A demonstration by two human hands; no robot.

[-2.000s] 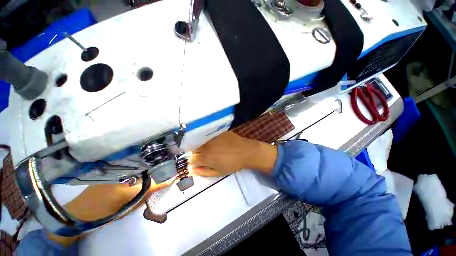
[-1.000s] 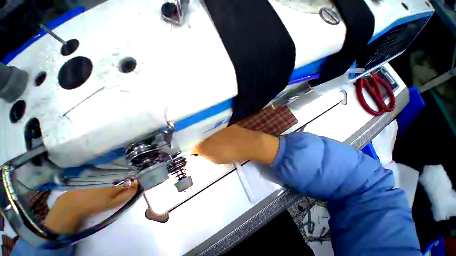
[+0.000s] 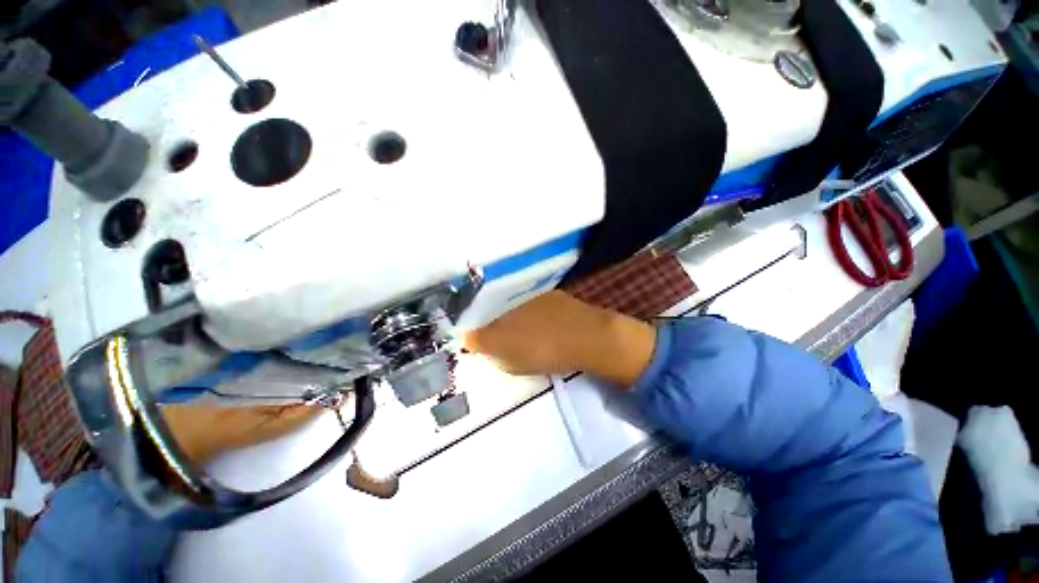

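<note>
The white sewing machine head (image 3: 456, 171) fills the upper middle. My right hand (image 3: 564, 339) rests on the table just right of the tension dial (image 3: 401, 330); its fingertips are hidden behind the machine parts. My left hand (image 3: 234, 427) lies flat under the head's left end, partly hidden by the looped metal guard (image 3: 142, 427); its fingers are hidden. I cannot tell what either hand holds. A plaid piece (image 3: 638, 285) lies beyond my right wrist, beside the machine arm. More plaid pieces (image 3: 51, 410) lie at the far left.
Red-handled scissors (image 3: 870, 237) lie at the table's right end. A thin hooked rod (image 3: 741, 271) lies along the machine bed. A grey marked strip runs along the table's front edge (image 3: 570, 501). White cloth (image 3: 997, 467) and blue sheeting (image 3: 946, 268) are beyond the right edge.
The view has shifted, so the machine sits further right in the picture. My left hand first drew back leftward from near the needle area. My right hand stays beside the dial.
</note>
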